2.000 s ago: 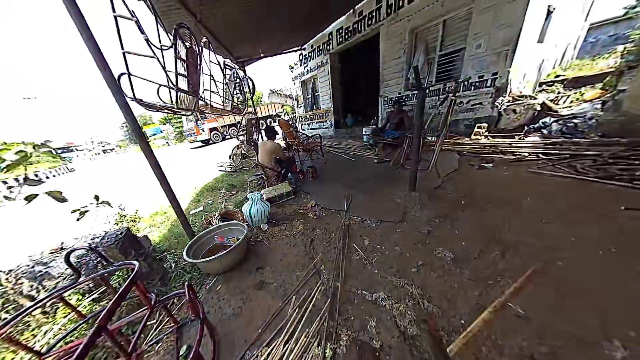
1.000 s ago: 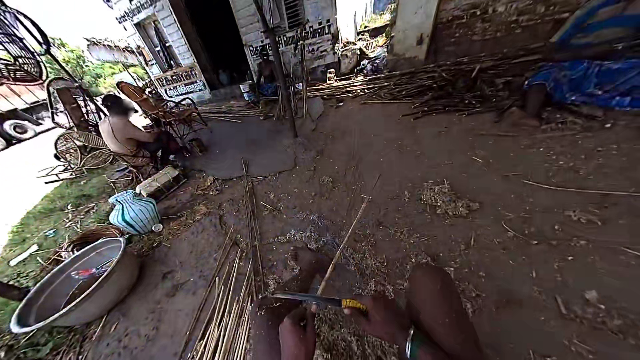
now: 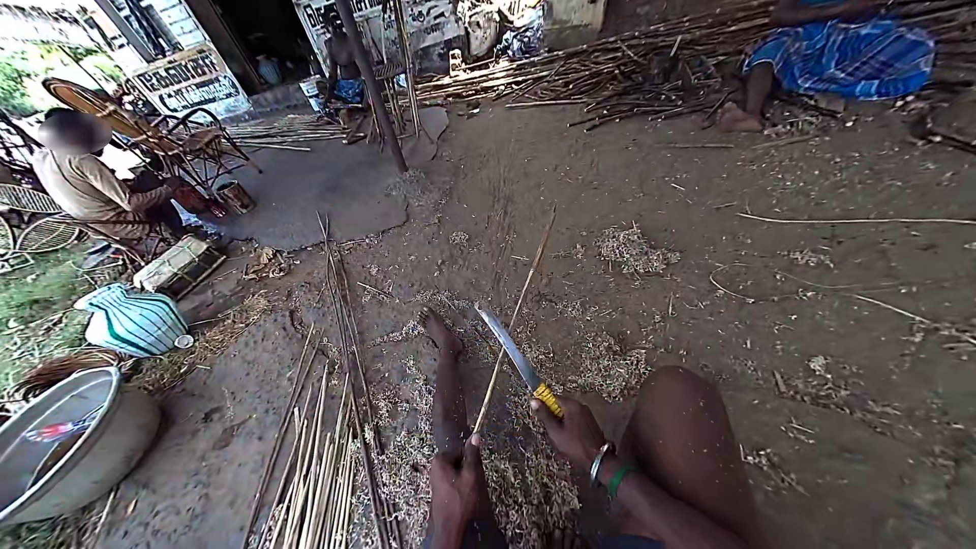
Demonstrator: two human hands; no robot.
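My left hand [image 3: 457, 484] is closed around the near end of a thin cane stick [image 3: 526, 293], which slants away over the ground. My right hand [image 3: 568, 431] grips a knife [image 3: 512, 352] by its yellow-wrapped handle. The curved blade crosses the stick, tip pointing up and left; whether it touches cannot be told. A metal bangle and a green band circle my right wrist. Pale shavings [image 3: 534, 488] lie beneath my hands, between my legs. Left of my left hand lie pale cane sticks [image 3: 316, 465] and longer dark ones [image 3: 347, 335].
At left stand a metal basin [image 3: 126, 427], a striped pot [image 3: 137, 320] and a tied bundle [image 3: 181, 265]. A person [image 3: 95, 183] sits by cane chairs [image 3: 183, 141]; others sit near a post [image 3: 374, 84] and, in blue cloth [image 3: 846, 57], beside piled canes [image 3: 640, 72].
The view has swung down and right since the first frame. From one second ago, the knife has turned from lying nearly level to pointing up and left, away from me.
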